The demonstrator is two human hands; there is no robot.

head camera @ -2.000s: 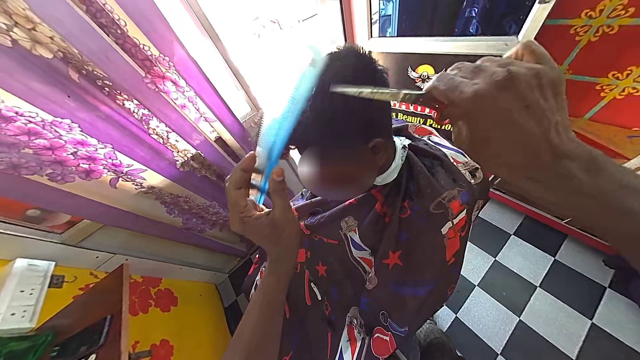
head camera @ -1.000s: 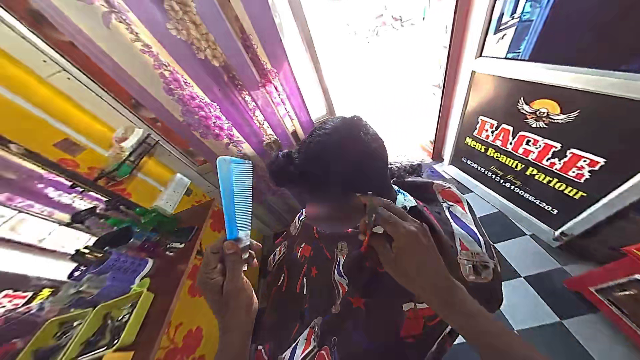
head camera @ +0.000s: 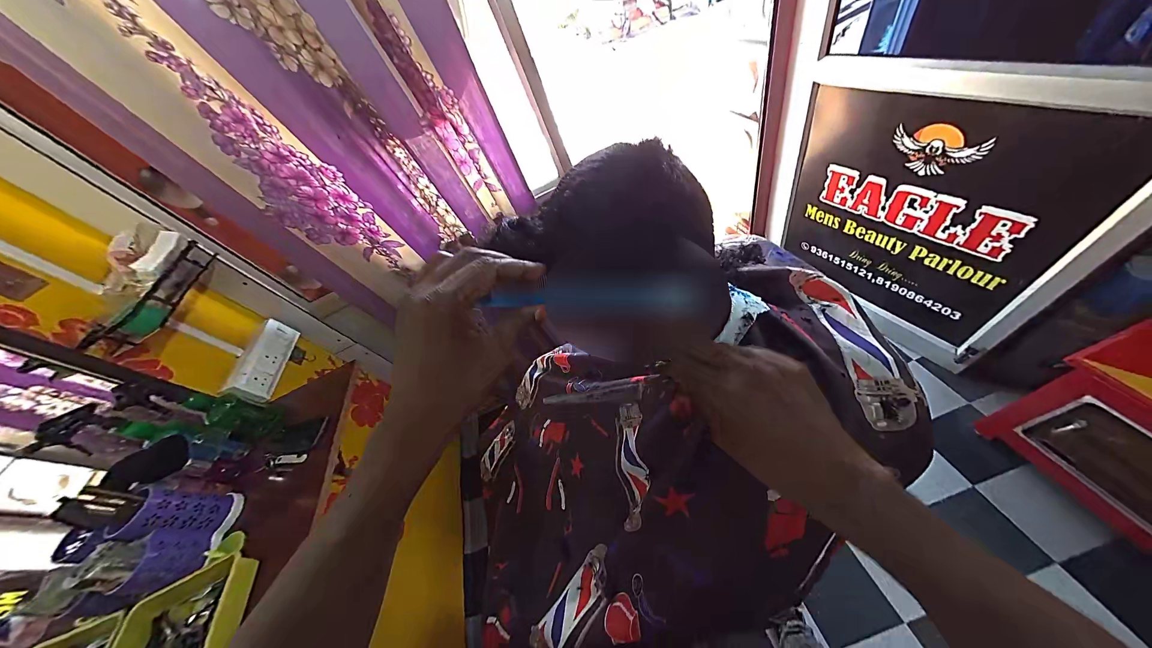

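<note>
A person's head with short dark hair (head camera: 630,198) is in the middle, above a dark barber's cape (head camera: 585,504) printed with poles and stars. My left hand (head camera: 468,315) holds a blue comb (head camera: 517,298) level at the front of the head; its far part is blurred. My right hand (head camera: 747,387) is low at the other side of the face, its fingers closed on something largely hidden, seemingly the scissors seen earlier. A light neck strip (head camera: 745,313) shows at the cape's collar.
At the left, a wooden counter (head camera: 292,486) holds purple baskets (head camera: 180,531) and a yellow-green tray (head camera: 229,585) of tools. A white power strip (head camera: 262,360) is on the wall. A floral curtain (head camera: 297,180), a glazed door with a sign (head camera: 936,225) and a red cabinet (head camera: 1080,423) surround the person.
My left hand has brought the comb from upright beside the head to level across its front. My right hand, earlier above the head with scissors, is now low by the face.
</note>
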